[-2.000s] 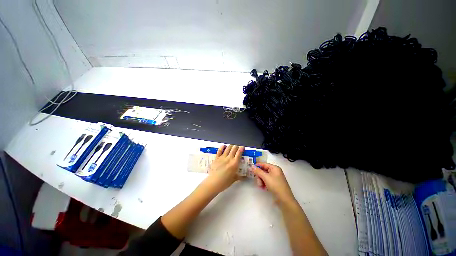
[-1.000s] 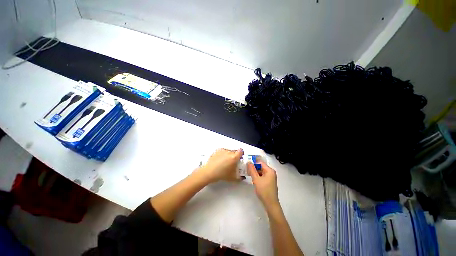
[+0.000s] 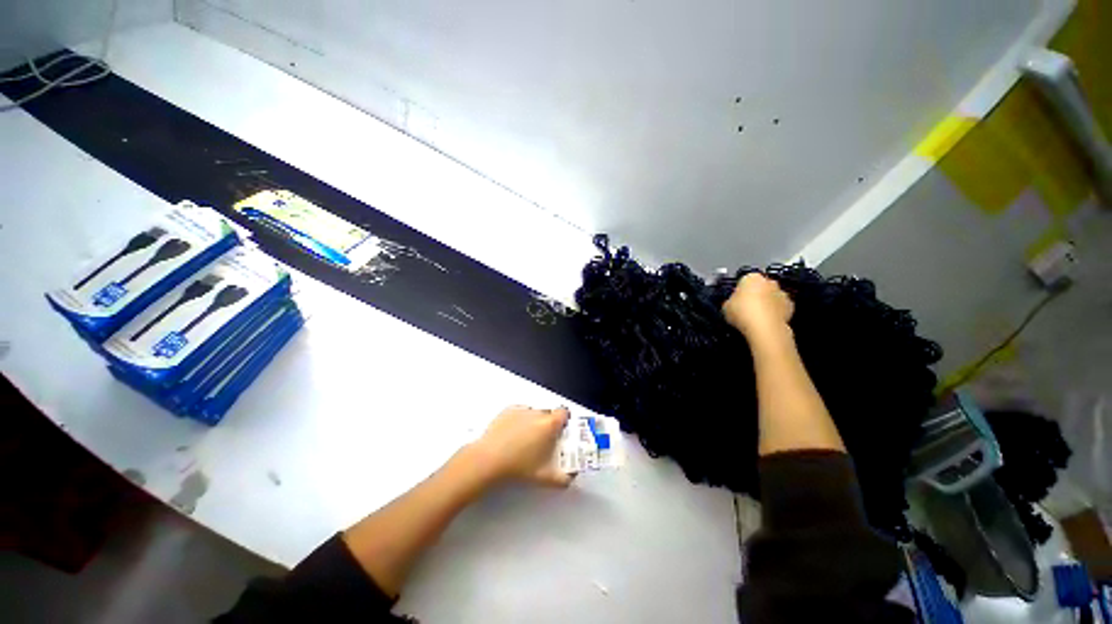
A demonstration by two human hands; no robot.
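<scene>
My left hand (image 3: 524, 445) is closed around a small white-and-blue retail box (image 3: 589, 444) just above the white tabletop, with one box end showing past the fingers. My right hand (image 3: 759, 302) is on the upper part of the big black cable pile (image 3: 719, 366). Its fingers are bent into the cables, and whether they grip one cannot be told. Packed boxes (image 3: 183, 319) with cable pictures stand in two rows at the left.
A black strip (image 3: 488, 319) runs along the white tabletop (image 3: 402, 427). A white-and-blue packet (image 3: 305, 228) and thin pale strands lie on it. At the right are a teal-edged container (image 3: 957, 445) and more black cables (image 3: 1034, 457).
My right hand has left the box end and moved up and right onto the cable pile. My left hand still holds the box. The view has turned to the right.
</scene>
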